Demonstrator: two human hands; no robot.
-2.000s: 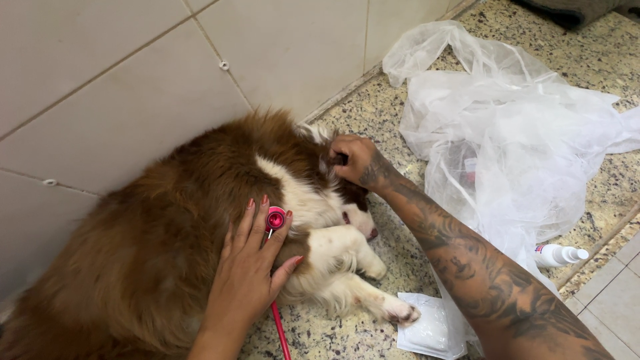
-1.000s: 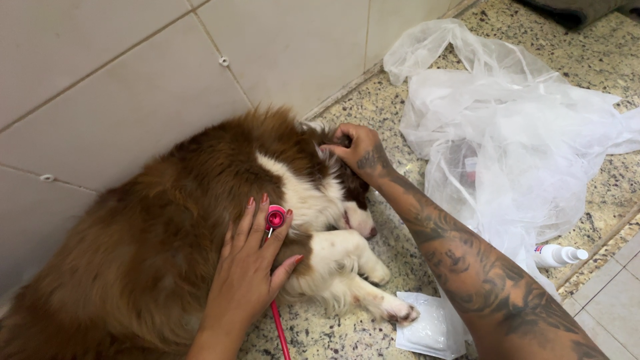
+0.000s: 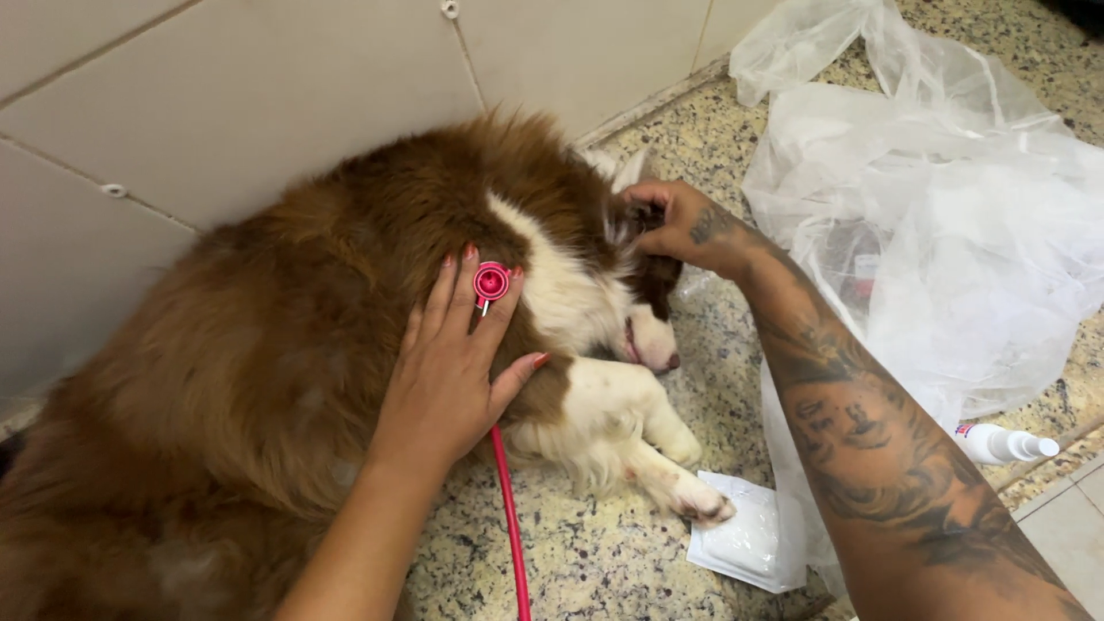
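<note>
A brown and white long-haired dog (image 3: 285, 345) lies on its side on a speckled stone surface, against the tiled wall. My left hand (image 3: 453, 358) rests flat on its chest behind the foreleg, with the red chest piece of a stethoscope (image 3: 492, 282) held between two fingers against the fur. The stethoscope's red tube (image 3: 509, 517) runs down from under this hand. My right hand (image 3: 681, 224), on a tattooed forearm, is at the dog's head, its fingers closed on fur or an ear; which one is partly hidden. The muzzle (image 3: 651, 336) shows below this hand.
Translucent white plastic sheeting (image 3: 940, 259) lies crumpled on the right. A white bottle (image 3: 1000, 444) lies by the right forearm, near the surface's edge. One front paw touches a sealed white packet (image 3: 746, 530). The tiled wall (image 3: 328, 95) rises behind the dog.
My right hand has shifted its fingers slightly at the dog's head. My left hand and the chest piece stay on the same spot of the chest. The view has shifted somewhat.
</note>
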